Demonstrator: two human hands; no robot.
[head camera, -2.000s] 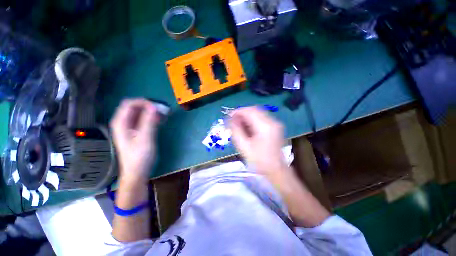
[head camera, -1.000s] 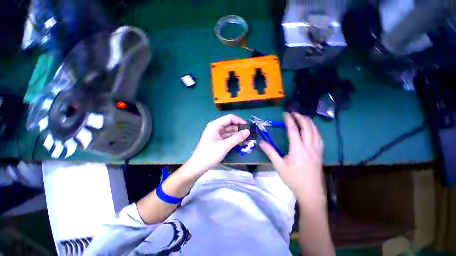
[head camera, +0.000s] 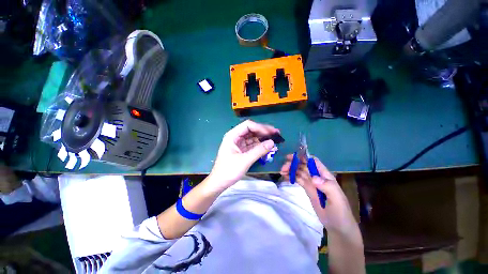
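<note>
My left hand (head camera: 243, 151), with a blue band on its wrist, holds a small black plastic housing (head camera: 276, 137) between thumb and fingers. My right hand (head camera: 321, 184) holds blue-handled flush cutters (head camera: 303, 155), with the metal jaws pointing away from me. The cutters are apart from the housing. A loose pile of small white and blue parts (head camera: 269, 154) lies just beyond my left thumb, partly hidden by it. The orange fixture (head camera: 268, 83) with two dark cutouts stands behind my hands.
A small white-faced display (head camera: 205, 85) lies left of the fixture. A tape roll (head camera: 251, 29) and silver metal box (head camera: 342, 32) stand behind. Black parts (head camera: 342, 99) are heaped at right. A grey machine (head camera: 131, 134) stands left. A person's sleeve (head camera: 35, 190) shows at far left.
The small display is out of my left hand and on the mat; that hand now holds the black housing. My right hand has picked up the cutters and drawn them toward me.
</note>
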